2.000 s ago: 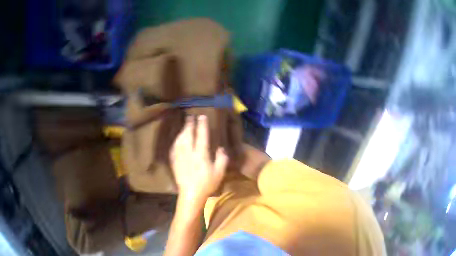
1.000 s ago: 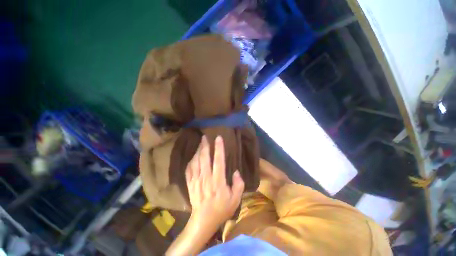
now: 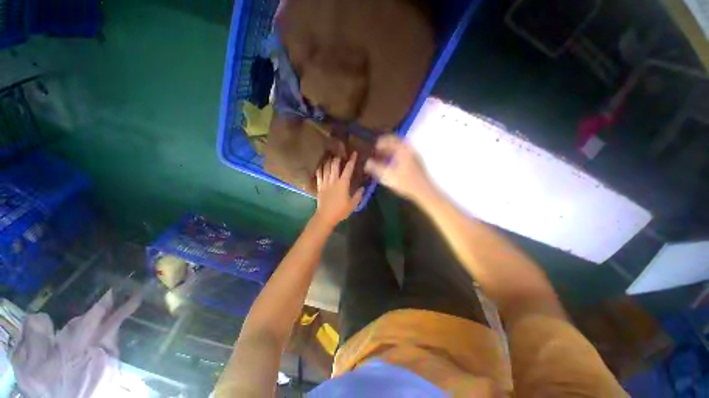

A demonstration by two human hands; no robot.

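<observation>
A brown fabric bundle (image 3: pixel 350 82) lies in a blue crate (image 3: pixel 228 124) at the upper middle. A narrow blue-grey tie (image 3: pixel 346 128) runs across its middle. My left hand (image 3: pixel 337 189) rests with spread fingers on the near end of the bundle. My right hand (image 3: pixel 395 165) is blurred, with bent fingers close to the right end of the tie. Whether it grips the tie or cloth cannot be told. Yellow scraps (image 3: pixel 258 120) show beside the bundle in the crate.
A white bench (image 3: pixel 521 179) stands right of the crate. A second blue crate (image 3: pixel 218 253) is at the lower left, with more blue crates at the far left. Pale pink cloth (image 3: pixel 70 350) lies at the bottom left. Green floor (image 3: pixel 163 101) shows left of the crate.
The bundle has gone from in front of my body into the blue crate. My right hand, earlier mostly hidden at the bundle's side, now shows near the tie. The view has shifted.
</observation>
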